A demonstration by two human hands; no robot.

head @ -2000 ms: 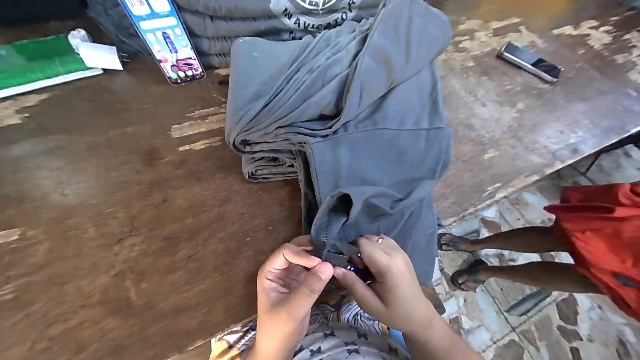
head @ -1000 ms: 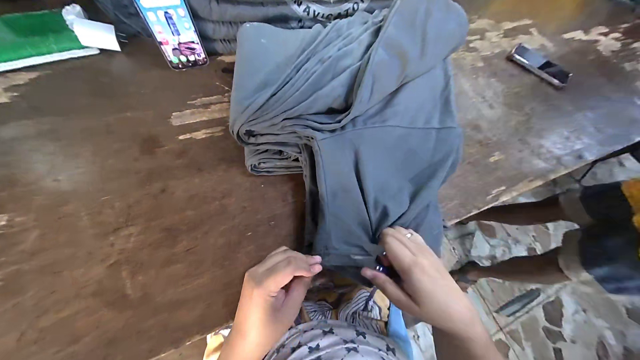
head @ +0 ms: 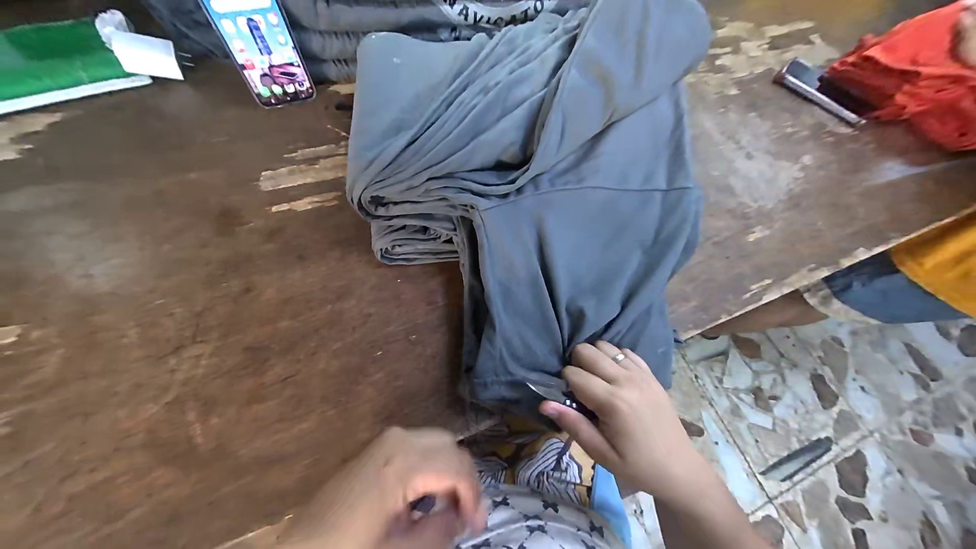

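Note:
A stack of folded grey garments (head: 595,229) lies on the wooden table, its lower part reaching over the near edge. My right hand (head: 621,404) is closed around a small dark-handled cutting tool (head: 550,395) with a pointed metal blade, and its fingers press on the cloth near the hem. The blade rests over the cloth; its exact kind cannot be told. My left hand (head: 415,488) is blurred, off the cloth at the near edge, with curled fingers. Whether it holds something small cannot be told.
Behind the stack lie more grey garments (head: 328,38) with a printed emblem. A lit smartphone (head: 267,53) and a green packet (head: 57,53) are at the back left. Another phone (head: 820,93) lies at the right beside red cloth (head: 907,76). Another person stands beyond the right edge.
My left hand has come away from the hem toward my body. The blade in my right hand now shows. Red cloth has appeared on the table by the right phone.

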